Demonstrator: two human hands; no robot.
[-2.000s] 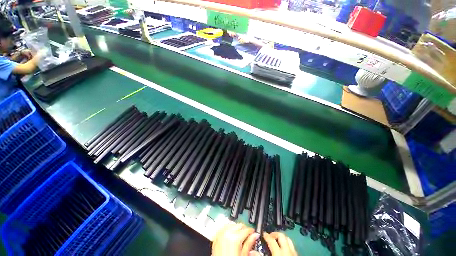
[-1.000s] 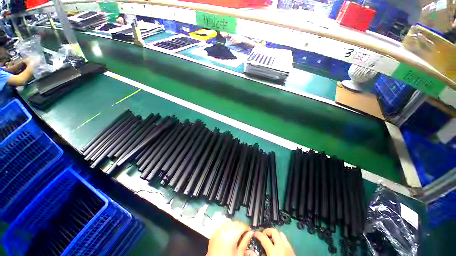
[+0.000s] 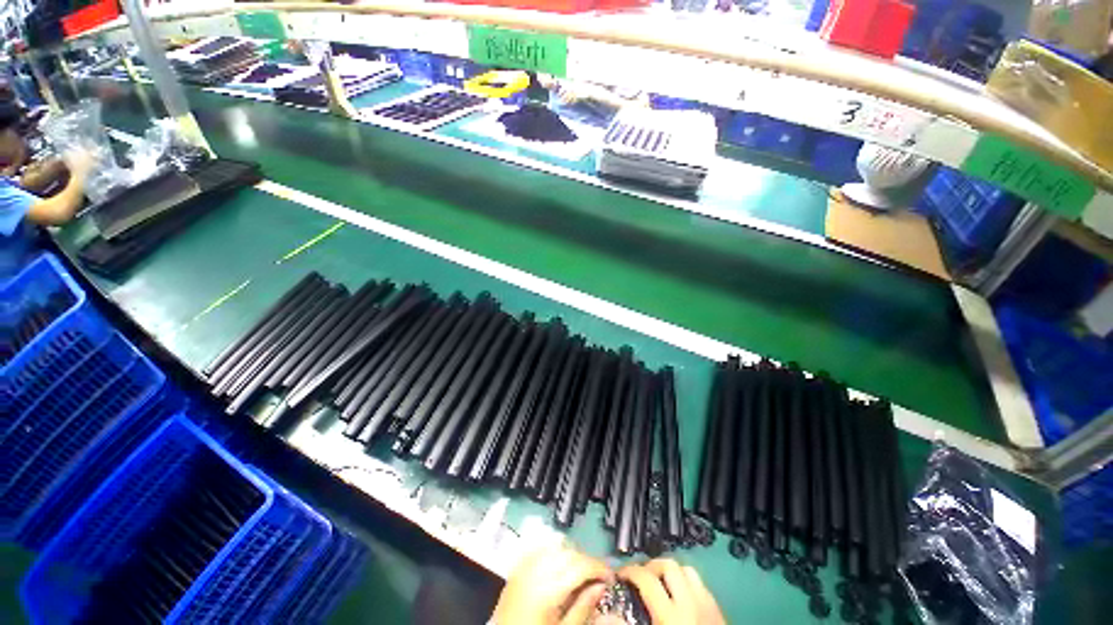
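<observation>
My left hand (image 3: pixel 549 588) and my right hand (image 3: pixel 669 593) are together at the bottom edge, partly cut off, with fingers closed around a small dark shiny piece (image 3: pixel 620 601). Its lower part is hidden by the fingers and the frame edge. Black tubes (image 3: pixel 488 391) lie side by side on the green bench in a large left group. A smaller group of black tubes (image 3: pixel 793 464) lies to the right. Small black rings (image 3: pixel 781 564) lie loose at the near ends of the tubes, just beyond and to the right of my hands.
A clear plastic bag with black parts (image 3: pixel 970 537) lies at the bench's right end. Blue baskets (image 3: pixel 183 537) holding dark tubes stand at lower left. Whitish torn strips (image 3: pixel 488 523) line the near edge. A person's arm (image 3: pixel 55 202) handles clear bags at far left. A labelled shelf (image 3: pixel 732 79) runs above.
The tube end seen between my hands two seconds ago no longer shows there; a small dark piece shows between the fingers. The hands stay close together at the bottom edge. The view has shifted slightly.
</observation>
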